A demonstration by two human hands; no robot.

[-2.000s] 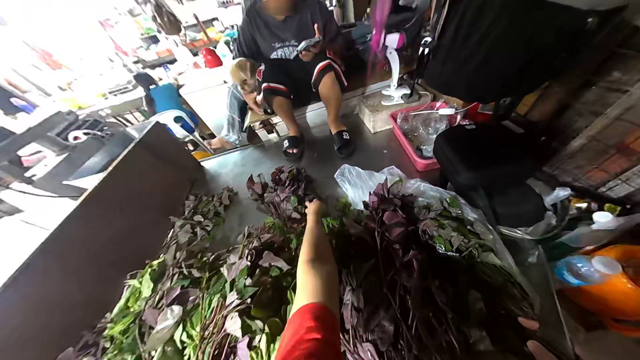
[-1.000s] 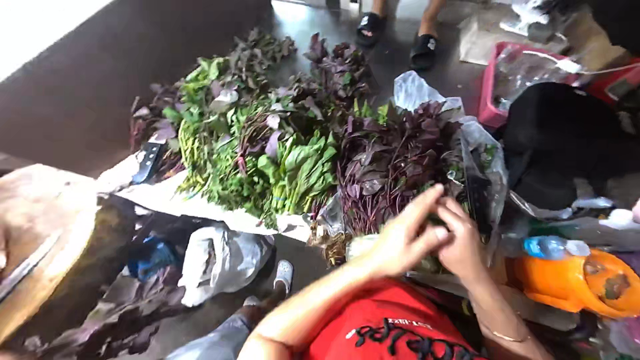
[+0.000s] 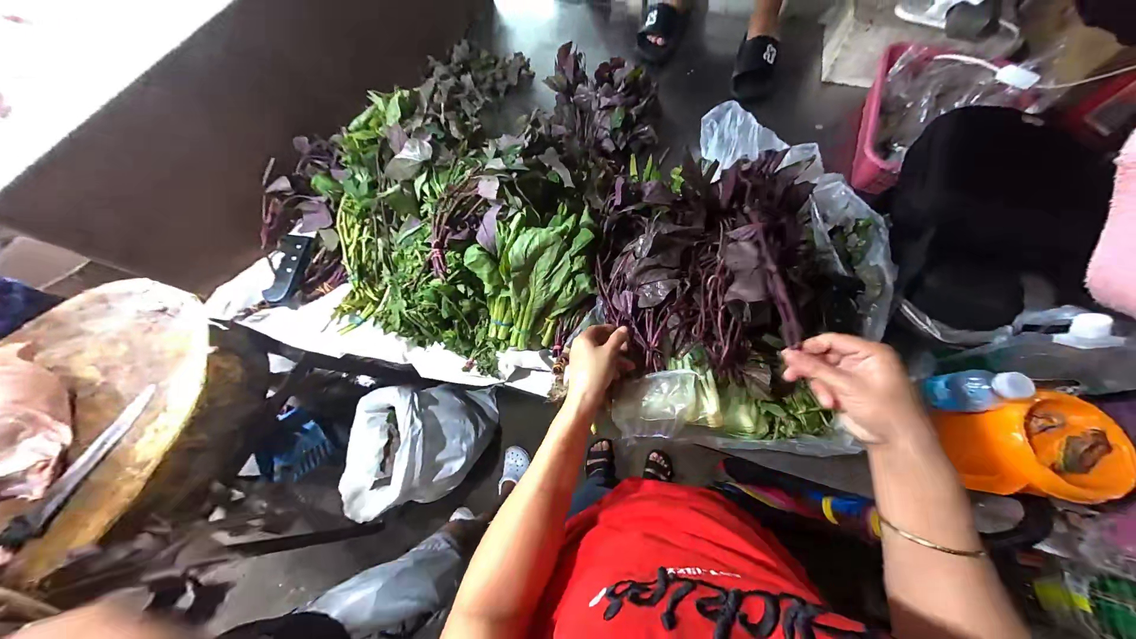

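Note:
Bunches of purple-leaved greens (image 3: 657,257) and green leafy bunches (image 3: 537,266) lie spread over the metal counter. My right hand (image 3: 839,377) pinches the lower stem end of a purple leafy sprig (image 3: 781,293), whose leaves point away from me over the pile. At the near edge of the greens, my left hand (image 3: 596,359) has its fingers bent at the stem ends of a bunch; whether it grips anything is hidden. Between the hands, pale-stemmed greens (image 3: 708,399) lie in a clear plastic bag (image 3: 657,404).
A black-handled knife (image 3: 288,266) lies left of the greens. Another knife (image 3: 93,453) and meat (image 3: 31,426) rest on a round wooden block (image 3: 133,355). To the right are a pink basket (image 3: 874,133), a black bag (image 3: 985,204), a plastic bottle (image 3: 972,390) and an orange container (image 3: 985,444). A person's feet (image 3: 754,67) stand beyond.
My hands, close together in front of me one second ago, are now apart and down at the greens. My right hand has taken hold of a purple sprig. The view has tilted down since two seconds ago.

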